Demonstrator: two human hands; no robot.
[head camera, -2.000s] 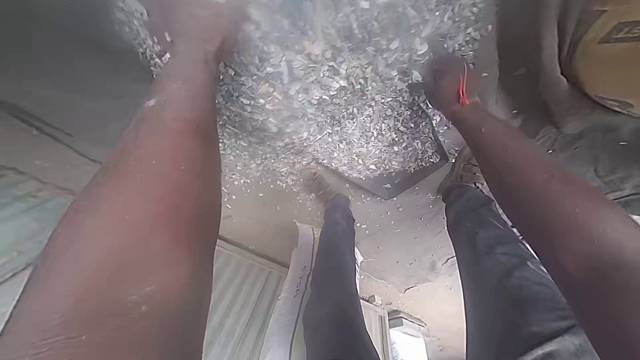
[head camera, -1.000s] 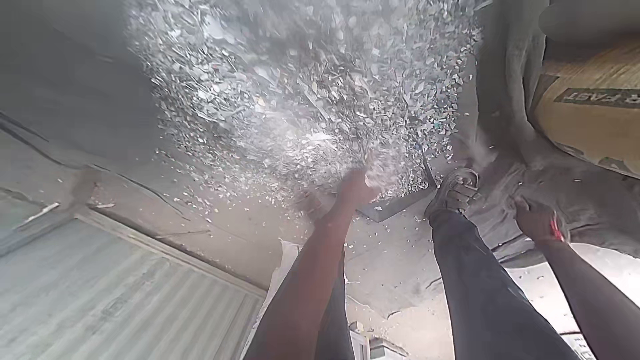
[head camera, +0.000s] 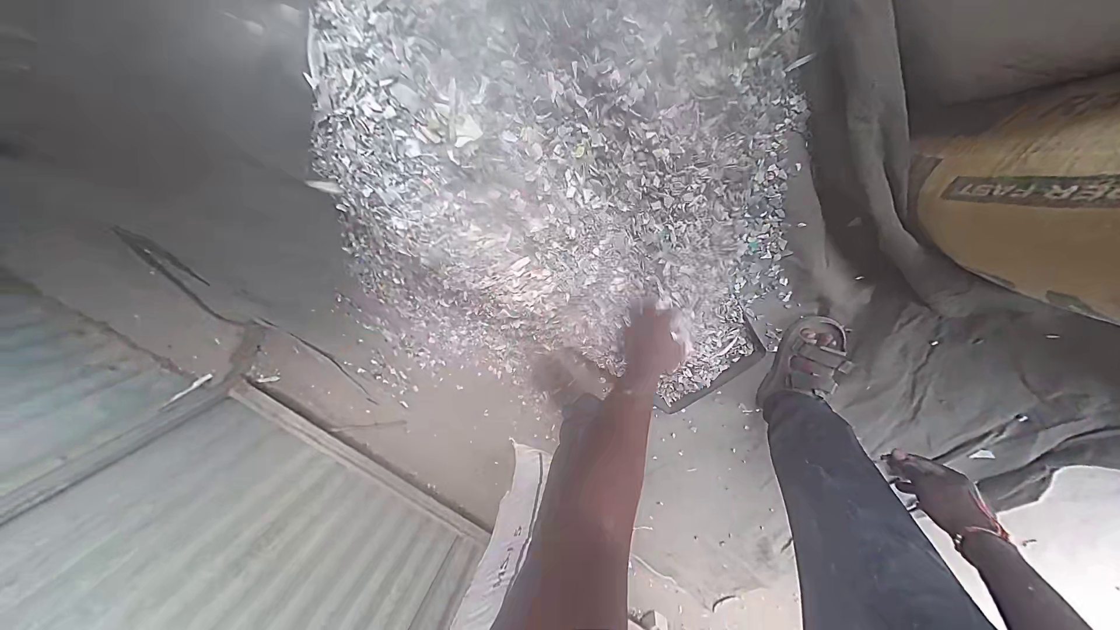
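A large heap of pale shredded flakes (head camera: 560, 175) covers the upper middle of the view, partly blurred by dust or motion. At its lower edge my left hand (head camera: 652, 341) touches the flakes, with its fingers blurred; whether it grips any is not clear. A dark flat tray or sheet corner (head camera: 713, 382) shows under the heap just right of that hand. My right hand (head camera: 938, 492) hangs beside my right leg, away from the heap, its fingers loosely apart and holding nothing. A red thread is around that wrist.
My sandalled right foot (head camera: 809, 359) is beside the heap's lower right edge. A yellow-brown printed sack (head camera: 1024, 210) lies at the right, by a dark crumpled sheet (head camera: 945, 376). Corrugated metal panels (head camera: 306, 516) are at lower left, with a white sack (head camera: 506, 542) alongside.
My right hand has come away from the heap's right side to beside my right leg. My left hand has moved from the heap's upper left to its lower edge.
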